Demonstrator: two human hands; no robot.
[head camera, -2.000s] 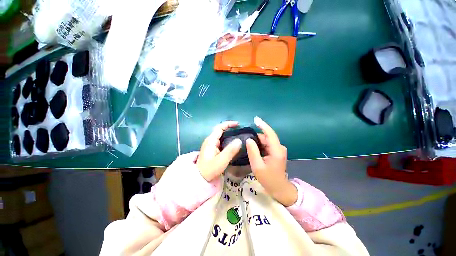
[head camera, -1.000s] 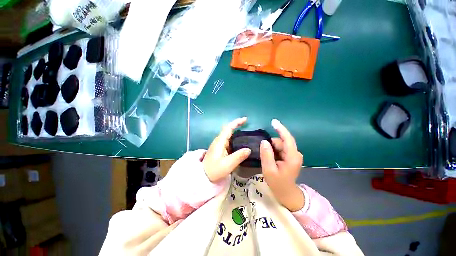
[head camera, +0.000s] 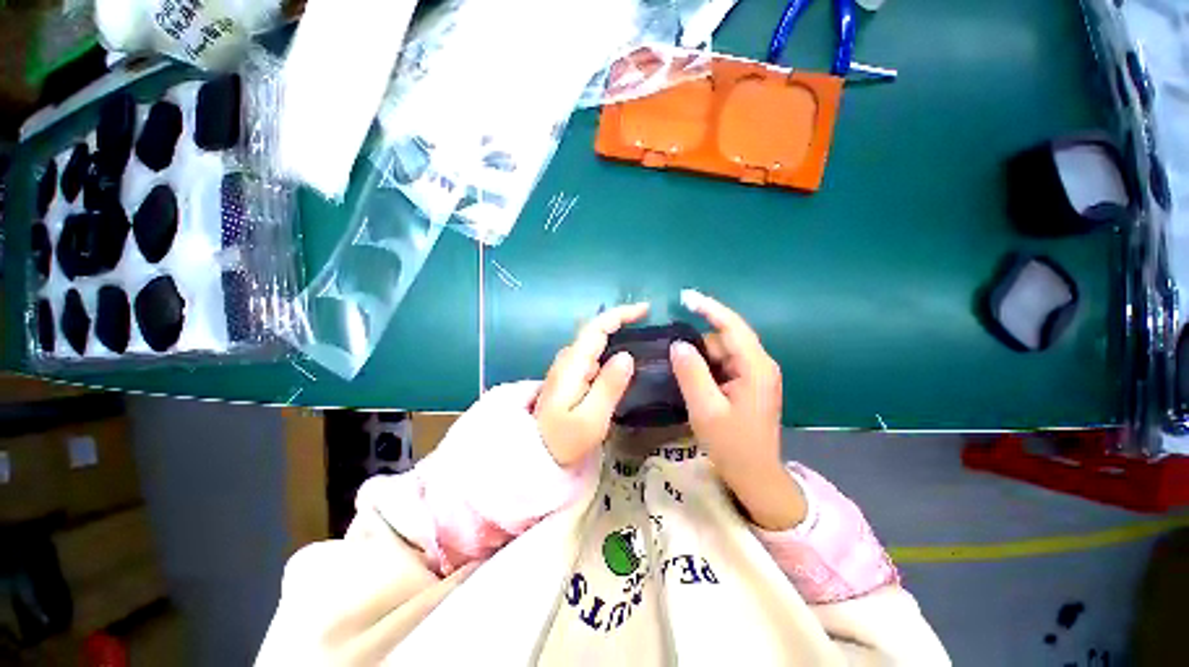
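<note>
A black rounded housing (head camera: 649, 378) is held between both hands at the front edge of the green bench. My left hand (head camera: 583, 391) grips its left side, with the thumb on its face. My right hand (head camera: 737, 397) grips its right side, with the thumb on its face. The right index fingertip has a whitish cover or piece on it; I cannot tell which. The fingers hide the housing's sides. Whether a film lies on its face cannot be told.
Orange fixture (head camera: 720, 120) with blue-handled pliers (head camera: 811, 33) behind. Clear film sheet (head camera: 372, 267) and white backing strip (head camera: 342, 91) lie left. Blister tray of black parts (head camera: 189, 261) at far left. Two housings with grey faces (head camera: 1030, 302) (head camera: 1072, 183) lie right, beside another clear tray (head camera: 1147, 248).
The view has shifted. Both hands still hold the housing at the bench edge, and its face has tilted slightly. The thumbs have moved a little on it.
</note>
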